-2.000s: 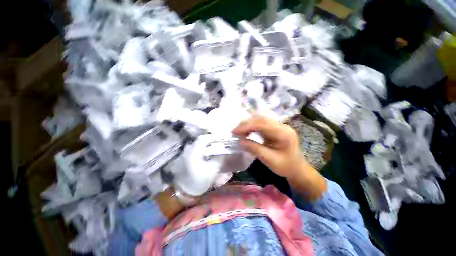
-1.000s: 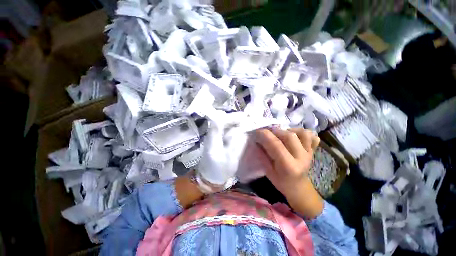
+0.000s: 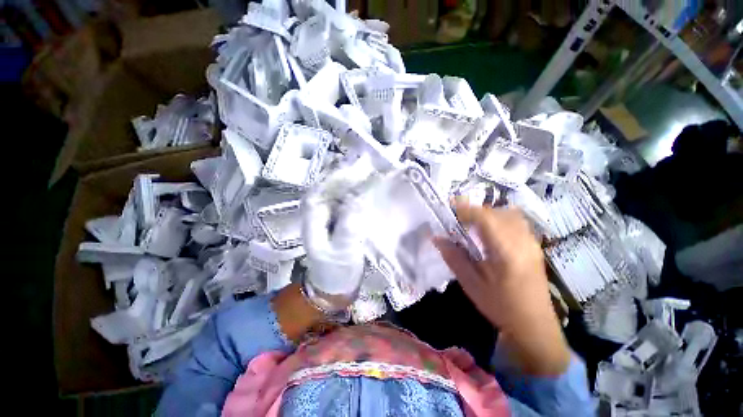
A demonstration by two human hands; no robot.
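My left hand (image 3: 332, 244), in a white glove, is in front of my body and holds a white plastic housing (image 3: 399, 216); the overexposed white hides where its fingers end. My bare right hand (image 3: 497, 256) has its thumb and fingers on the right edge of the same housing, which is tilted with its long framed rim up. A large heap of white plastic parts (image 3: 297, 155) lies behind and around my hands. The small carton of tiny hardware is mostly hidden behind my right hand and forearm.
An open brown carton (image 3: 69, 285) with white parts stands at left, another carton (image 3: 138, 49) behind it. Flat white strips (image 3: 582, 265) are stacked in rows at right. A separate pile of white parts (image 3: 656, 358) lies at far right. A metal frame (image 3: 570, 57) stands at back right.
The view has shifted, showing more of the left carton. The housing now stands out as a tilted framed piece between my hands. My right hand has moved onto its right edge.
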